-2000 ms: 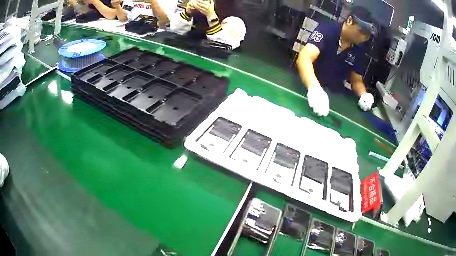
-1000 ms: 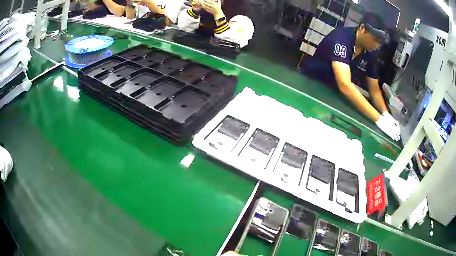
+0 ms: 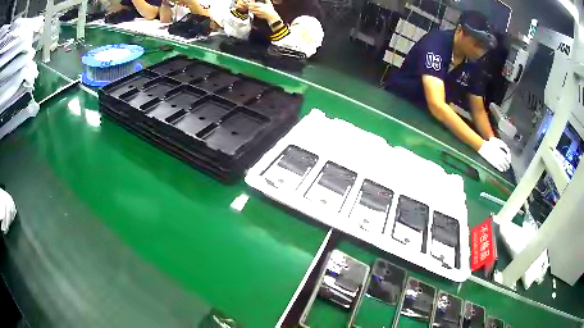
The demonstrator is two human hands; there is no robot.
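Neither my left hand nor my right hand is in view. Several dark phone frames with metallic rims stand in a slanting row at the bottom right; the nearest large one [image 3: 344,279] is beside a thin pale divider strip [image 3: 307,278]. Another frame [image 3: 386,280] is just right of it. Behind them a white blister tray [image 3: 358,148] holds several dark phone parts [image 3: 339,180] in its pockets. A stack of black blister trays [image 3: 221,125] is to its left; the top tray's pockets look empty.
A blue reel [image 3: 112,64] is left of the black stack. A red sign [image 3: 483,246] stands right of the white tray. A person in dark blue [image 3: 442,77] works opposite. A white glove-like shape [image 3: 6,210] is cut off at the left edge. A crinkled patch [image 3: 221,319] lies at the bottom.
The opposite person's gloved hands have moved right, towards the machine, since the oldest frame. A small pale patch at the bottom edge one second ago is gone. The trays and phone frames keep their arrangement.
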